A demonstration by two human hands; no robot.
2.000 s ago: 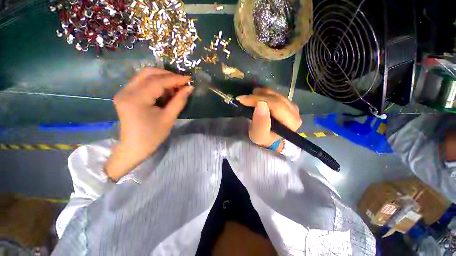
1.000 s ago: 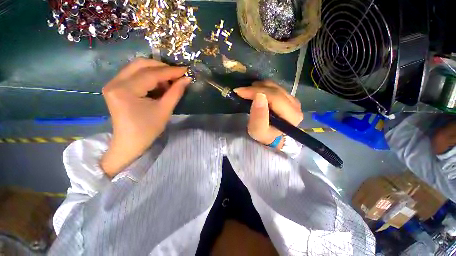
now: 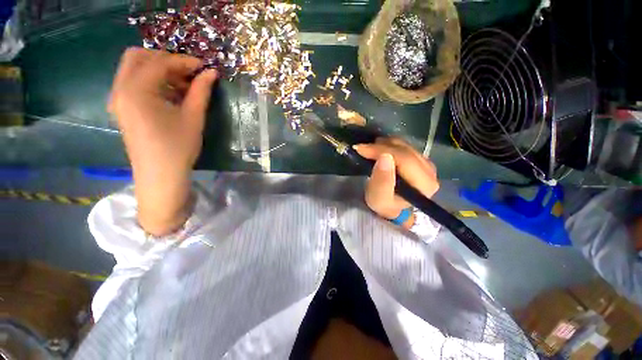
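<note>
My right hand (image 3: 400, 176) holds the black soldering iron (image 3: 440, 221) like a pen. Its metal shaft points up and left, and the thin tip is by the lower end of the pile of small gold and silver metal tabs (image 3: 271, 46). My left hand (image 3: 158, 126) is at the lower left edge of the pile of red components (image 3: 186, 31), thumb and forefinger close together. Whether a part is between those fingertips cannot be told. An amber-brown lump (image 3: 350, 116) lies right of the tip, below a few loose tabs (image 3: 338, 81).
A round tan bowl (image 3: 373, 63) of silver metal wool stands beyond the tip. A black fan with a spiral wire guard (image 3: 487, 102) stands at the right. A blue plastic piece (image 3: 524, 207) is below it. Another person's sleeve (image 3: 605, 225) shows at the right edge.
My left hand has moved away from the iron tip, up and left to the red pile. A small dark and silver part was in its fingertips before. My right hand still holds the iron.
</note>
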